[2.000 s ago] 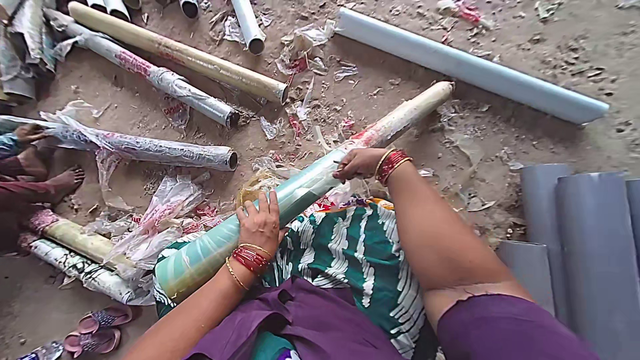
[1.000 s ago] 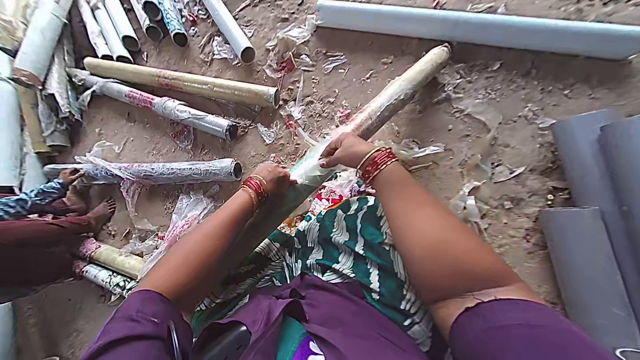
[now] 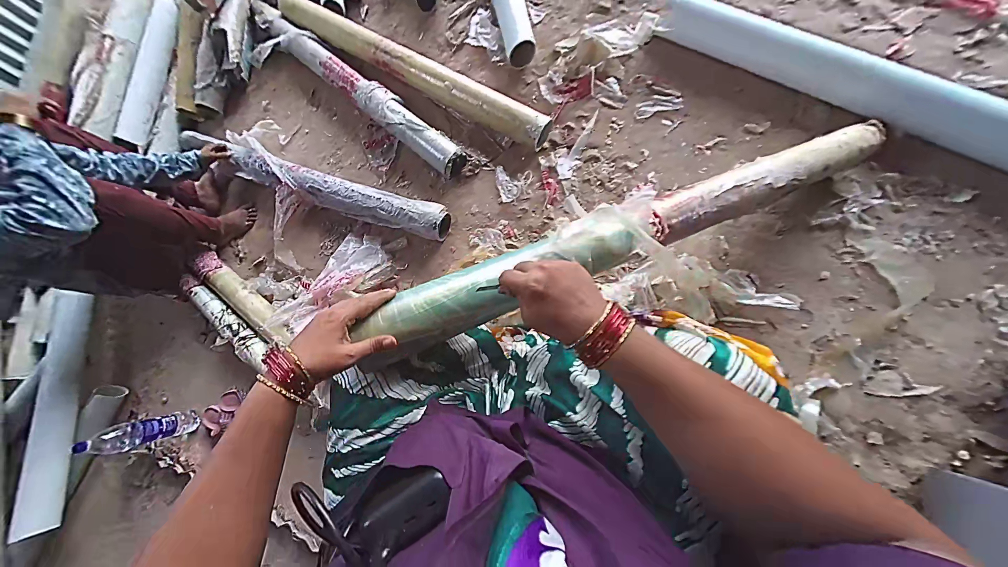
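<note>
A long tube [image 3: 453,295] lies slantwise across my lap, its near part covered in greenish plastic film and its far end pale and bare-looking on the ground. My left hand [image 3: 335,335] rests against the near part of the tube, fingers and thumb spread. Above the tube's middle, my right hand [image 3: 555,299] is closed around a small thin dark object, too small to name, whose tip points left over the film. Loose, crumpled clear film [image 3: 669,268] bunches around the tube beyond my right hand.
Film-wrapped tubes [image 3: 354,197] and a yellowish tube [image 3: 441,83] lie on the dirt ground [image 3: 504,213] at upper left. A pale blue tube [image 3: 850,79] crosses the upper right. Another person [image 3: 102,205] sits at left, a hand on a wrapped tube. A plastic bottle [image 3: 142,433] lies lower left.
My left hand has moved away from my right, down along the tube, and its fingers have spread. More loose film now stands off the tube beyond my right hand. The view has shifted.
</note>
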